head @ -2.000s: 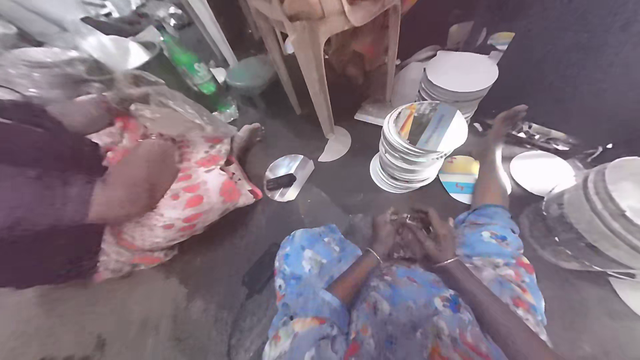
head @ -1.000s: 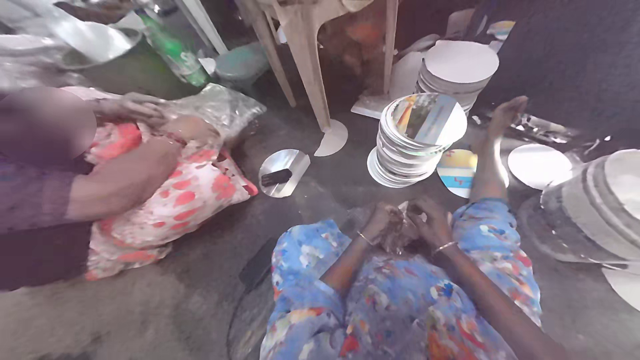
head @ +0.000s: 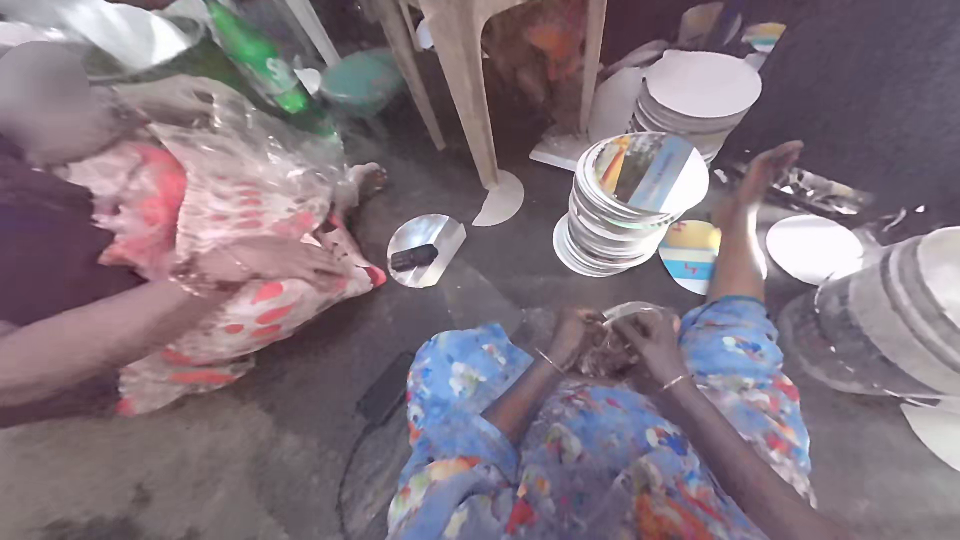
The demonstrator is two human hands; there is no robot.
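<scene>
My left hand [head: 576, 335] and my right hand [head: 651, 346] are close together above my lap, both gripping a thin round disc [head: 634, 309] with clear plastic film [head: 604, 354] under it. Only the disc's pale upper edge shows; my fingers hide much of the rest. A tall stack of round discs [head: 619, 217] with a shiny printed top stands on the floor beyond my hands. Beside it a printed disc [head: 691, 259] lies partly behind my leg. To the left, a silvery disc [head: 426, 251] carries a small black object [head: 414, 258].
Another person's hand [head: 289, 262] rests on red-spotted cloth at the left, with a clear plastic bag [head: 247, 165] there. A plastic chair leg [head: 469, 97] stands ahead. More discs are stacked behind [head: 703, 86] and at the right [head: 911, 315]. A green bottle [head: 262, 60] is at the upper left.
A disc's pale edge now shows between my hands. The other person has leaned forward, and that person's hand has come down toward the cloth's near right part.
</scene>
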